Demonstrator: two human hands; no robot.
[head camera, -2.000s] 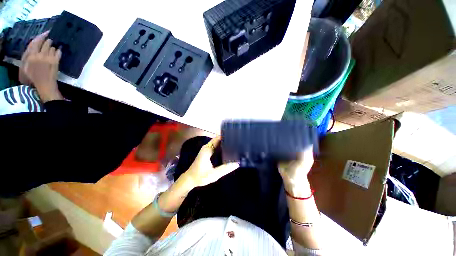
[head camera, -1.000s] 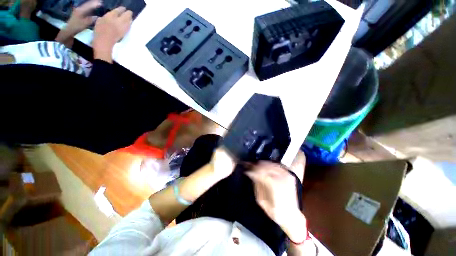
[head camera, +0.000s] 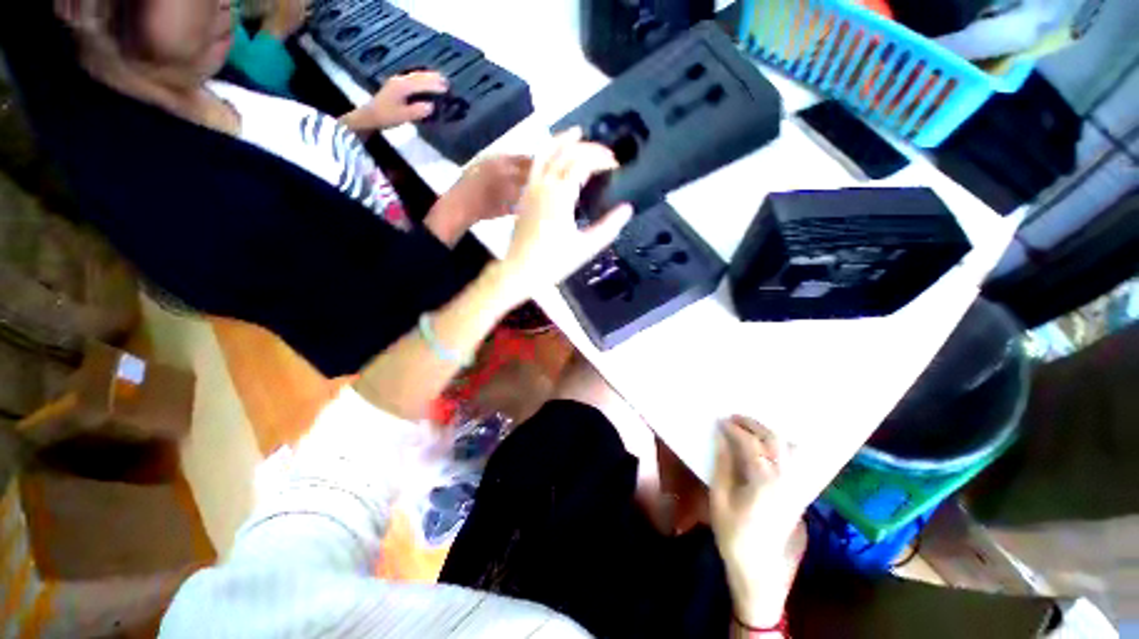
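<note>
My left hand (head camera: 565, 212) is stretched out over the worktable (head camera: 700, 362) and holds a black insert tray (head camera: 687, 110) by its near left edge, tilted above the table. The tray shows a large recess, partly behind my fingers, and two small keyhole-like recesses. Another insert tray (head camera: 643, 268) lies below it, close to the table's near edge. A thick tray stack (head camera: 843, 253) with layered sides stands to the right. My right hand (head camera: 753, 481) is at the table's near edge, with nothing seen in it; its fingers are partly curled.
Another person on the left has a hand (head camera: 406, 100) on a row of trays. A light blue basket (head camera: 862, 69), a flat black smartphone (head camera: 852, 137) and more black trays (head camera: 637, 31) are at the back. A lined bin (head camera: 956, 387) with green mesh stands right of the table.
The view has swung left and toward the back. My hands were together on a black tray at the near edge; they are now apart, my left reaching forward with a tray.
</note>
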